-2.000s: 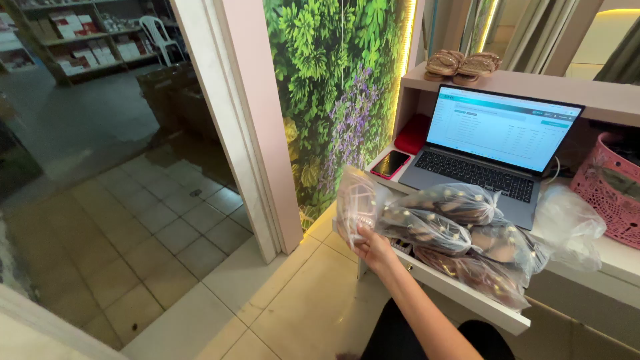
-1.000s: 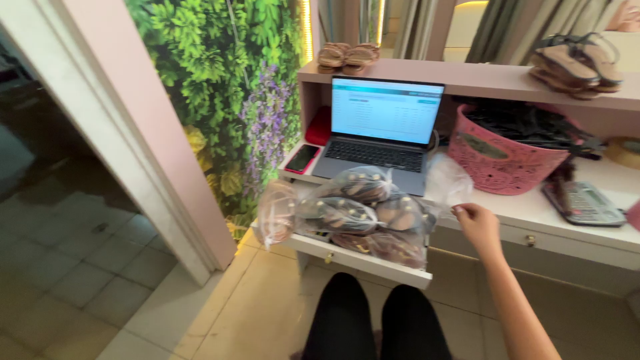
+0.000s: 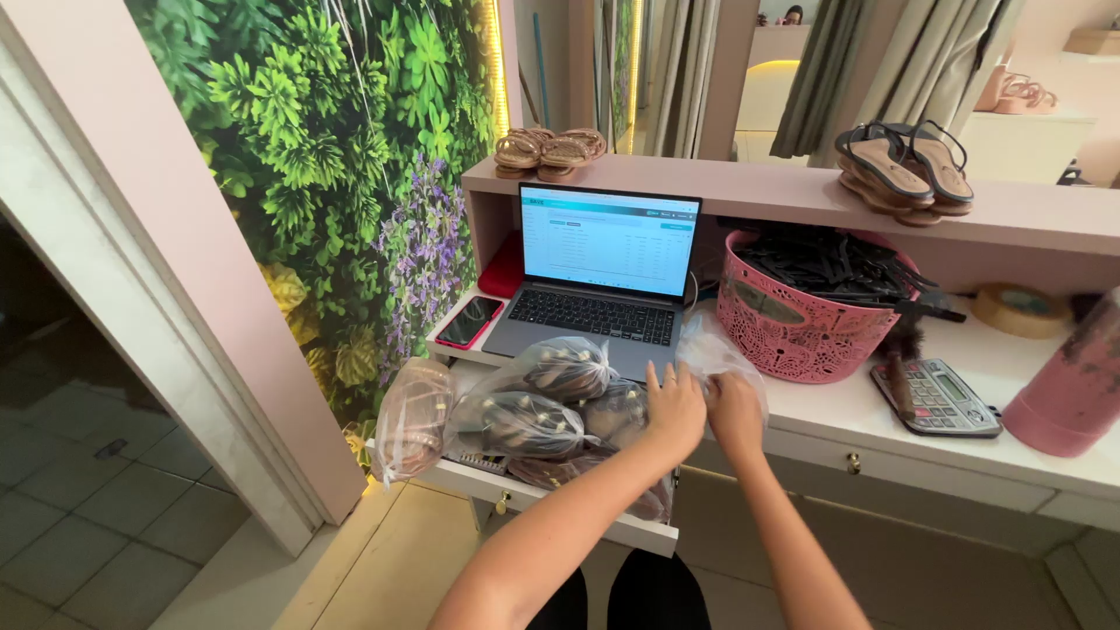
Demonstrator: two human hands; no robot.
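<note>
My right hand (image 3: 735, 409) is closed on the edge of a clear plastic bag (image 3: 707, 343) that lies between the laptop (image 3: 604, 262) and the pink basket. Close beside it, my left hand (image 3: 675, 407) has its fingers raised and apart at the same bag; whether it grips the plastic cannot be told. Several knotted bags of sandals, one of them a bag of dark beaded sandals (image 3: 521, 424), are heaped on the pulled-out drawer (image 3: 542, 500). A bag of light sandals (image 3: 416, 420) rests at the drawer's left corner.
A red-cased phone (image 3: 470, 322) lies left of the laptop. To the right stand a pink basket (image 3: 792, 337) of black items, a calculator (image 3: 941, 398), a tape roll (image 3: 1021, 308) and a pink bottle (image 3: 1072, 385). Sandals (image 3: 906, 171) sit on the shelf, with a plant-print wall at left.
My left hand has let go of the bag of light sandals, held two seconds ago, and is now beside my right hand at the clear bag. The view has swung right.
</note>
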